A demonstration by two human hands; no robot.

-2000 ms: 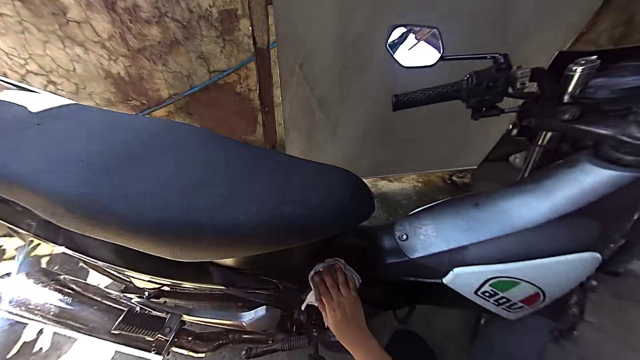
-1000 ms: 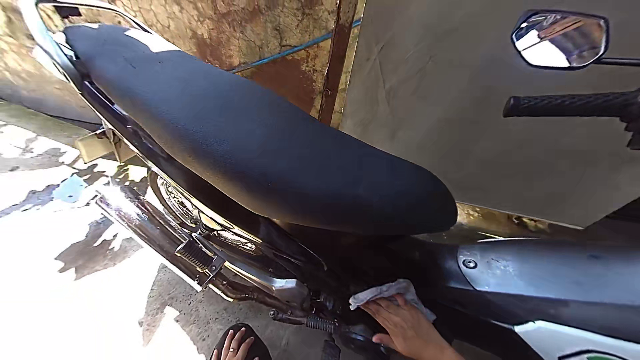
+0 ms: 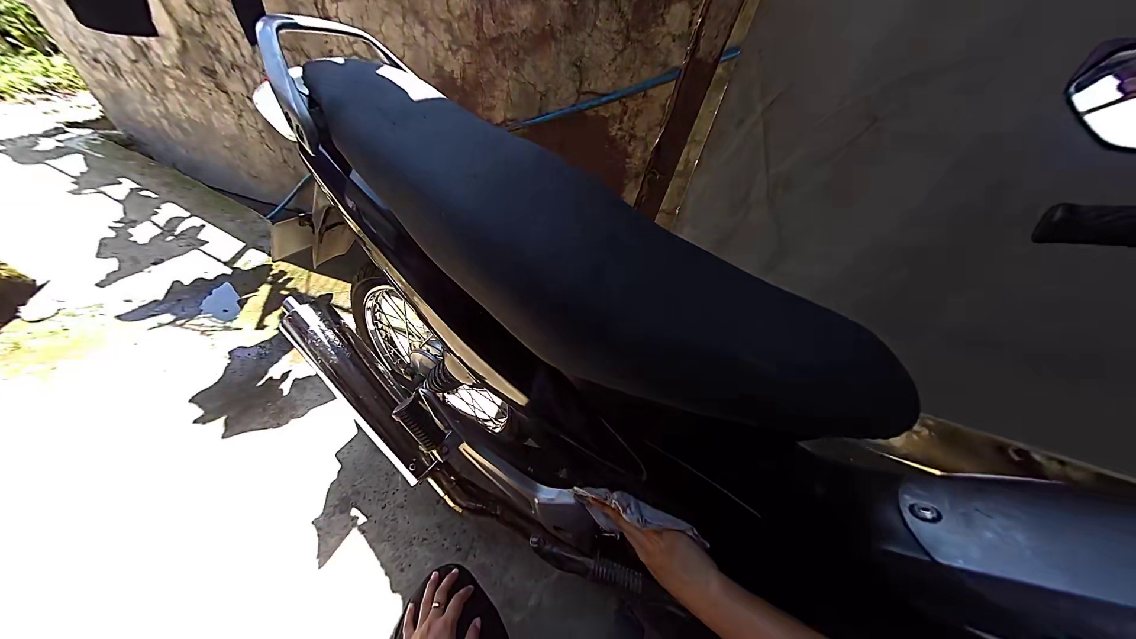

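Observation:
A black motorcycle seat (image 3: pixel 603 266) runs diagonally across the head view. My right hand (image 3: pixel 661 550) reaches in from the lower right with a crumpled light cloth (image 3: pixel 643 515) under its fingers. The cloth lies against the motorcycle's lower side, next to a grey metal cover (image 3: pixel 559 504) and above a ribbed rubber footrest (image 3: pixel 615 575). At the bottom edge my left hand (image 3: pixel 441 608), with a ring on one finger, rests on a dark-clothed knee (image 3: pixel 475 595), fingers apart and holding nothing. Deep shadow hides the parts under the front of the seat.
The exhaust muffler (image 3: pixel 346 373) and spoked rear wheel (image 3: pixel 390 319) are at left, over sunlit concrete ground (image 3: pixel 160 461). Behind the seat stand a cracked wall (image 3: pixel 532 53) and a grey panel (image 3: pixel 843 177). A handlebar grip (image 3: pixel 1083 224) and mirror (image 3: pixel 1109 98) show at right.
The view has swung toward the motorcycle's rear. My right hand and the cloth have moved rearward along its lower side, to the grey metal cover. My left hand, unseen two seconds ago, is in view.

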